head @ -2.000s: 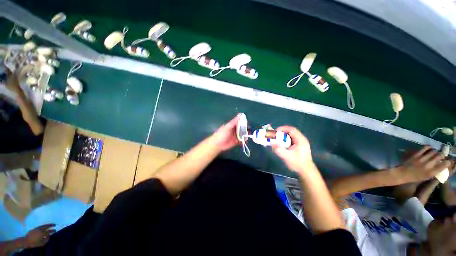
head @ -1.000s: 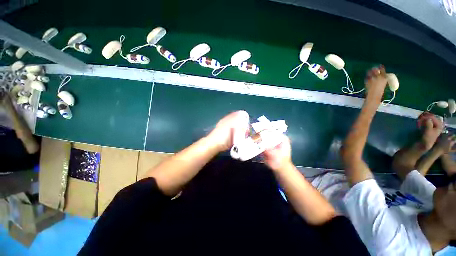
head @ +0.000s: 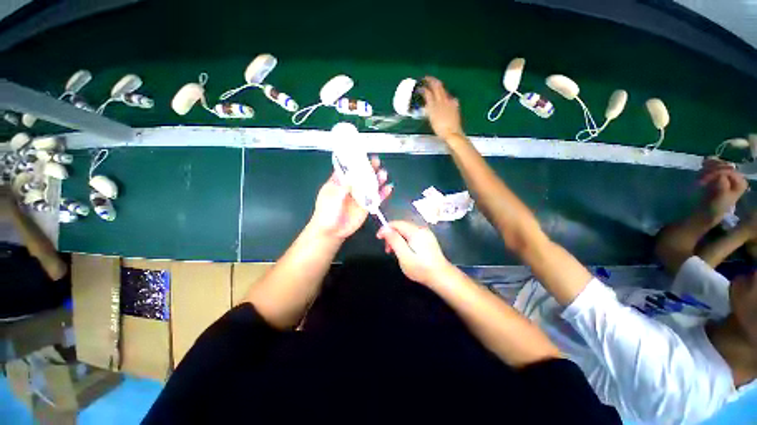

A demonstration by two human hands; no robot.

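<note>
My left hand (head: pixel 340 203) holds a white and cream piece (head: pixel 355 170) upright above the near bench, its top over the pale rail. My right hand (head: pixel 413 249) is just below and to the right, its fingertips pinching the thin white cord (head: pixel 381 217) that runs down from the piece. The side of the piece facing me looks mostly white; any coloured band is hidden or blurred. White slips (head: pixel 444 206) lie loosely on the bench to the right of my hands.
Corded cream pieces (head: pixel 336 89), several with labelled pieces, lie along the green belt behind the pale rail (head: pixel 290 137). A neighbour's arm (head: pixel 498 195) reaches across from the right to a piece there. A crowded pile (head: pixel 33 166) is far left; cardboard boxes (head: pixel 199 290) stand below.
My hands have moved left, and the piece is now held upright with its cord drawn toward my right hand. The slips now show on the bench. The neighbour's arm has reached further left.
</note>
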